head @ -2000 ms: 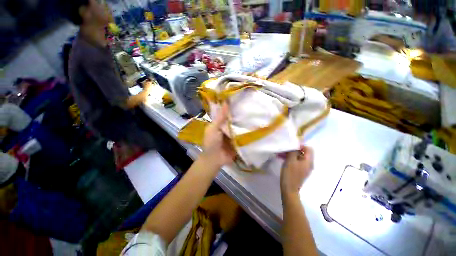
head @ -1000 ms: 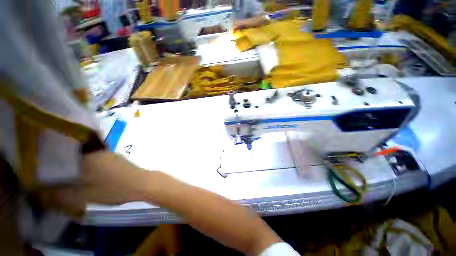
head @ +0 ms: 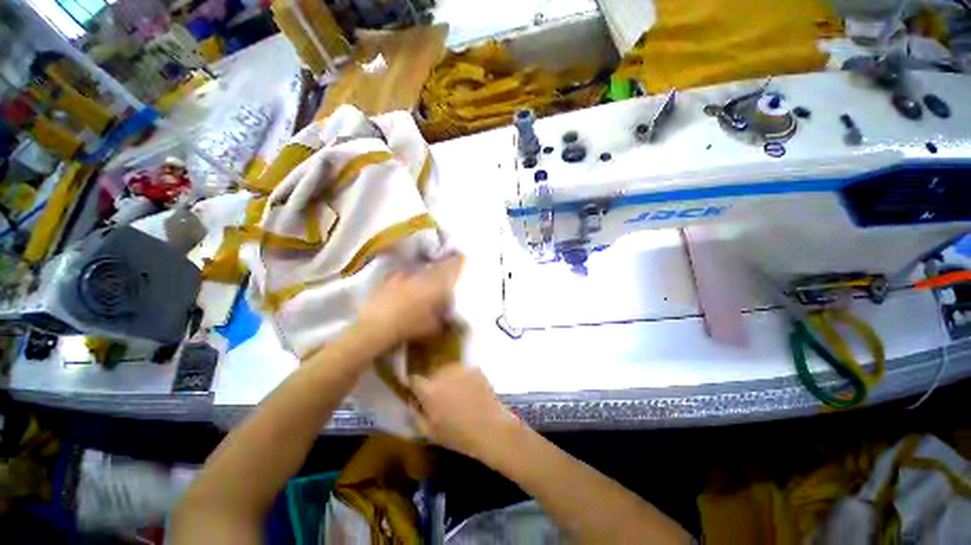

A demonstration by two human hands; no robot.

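The off-white garment (head: pixel 335 229) with mustard seam tape lies in a heap on the white table, left of the needle. My left hand (head: pixel 410 303) holds it at its right edge. My right hand (head: pixel 453 402) grips a mustard part of it just below, near the table's front edge. The fingertips are blurred and partly hidden in cloth. The white JACK sewing machine (head: pixel 681 197) stands to the right. Its presser foot and needle (head: pixel 575 259) are apart from the garment.
Scissors with green and yellow handles (head: pixel 836 362) and a pale pink strip (head: pixel 716 287) are right of the needle. Another machine's grey end (head: pixel 122 282) stands at left. Mustard pieces (head: pixel 500 91) lie behind. A ruler-marked edge (head: pixel 639 410) runs along the front.
The garment has moved from the near left onto the table beside the machine. Both hands are now together on its right side. The view has moved closer to the machine.
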